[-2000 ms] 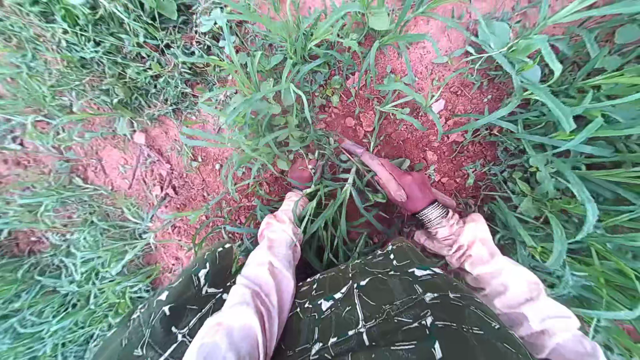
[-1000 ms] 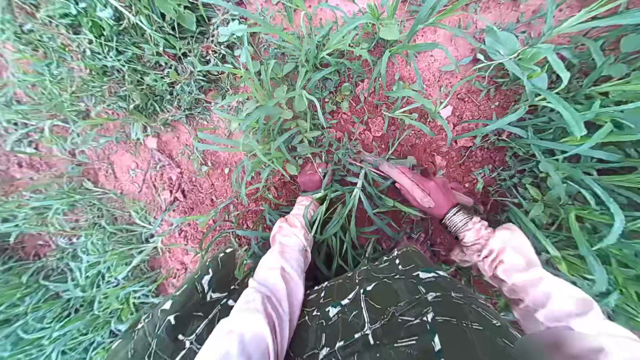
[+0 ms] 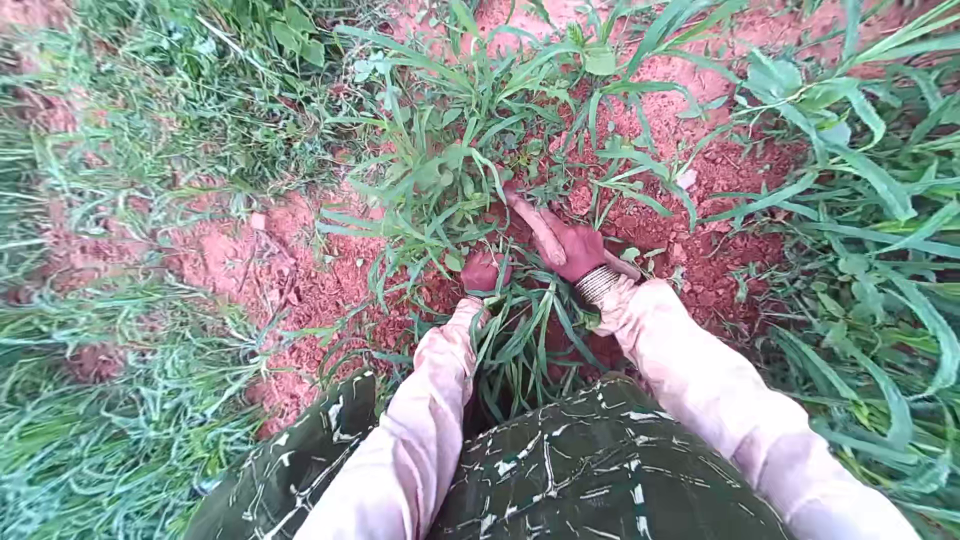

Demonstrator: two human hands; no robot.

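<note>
My right hand [image 3: 576, 251], with bangles at the wrist, is closed round the wooden handle [image 3: 616, 264] of a hand tool. A long brown part of the tool [image 3: 536, 225] points up and left over the soil; its far end is partly hidden by leaves. Just left of it, my left hand [image 3: 484, 271] is closed on the stems of a clump of grass [image 3: 525, 330], whose blades hang down towards my clothing. Leafy green weeds [image 3: 442, 180] stand directly beyond both hands.
Red crumbly soil [image 3: 705, 255] lies right of the hands, with a pale stone [image 3: 686, 178] on it. Tall grass [image 3: 885, 300] grows along the right side. More grass [image 3: 112, 427] covers the lower left, and a small stone [image 3: 257, 221] lies on bare soil at the left.
My right hand with the tool has moved left and forward, nearer to my left hand. My left hand stays low among the grass stems.
</note>
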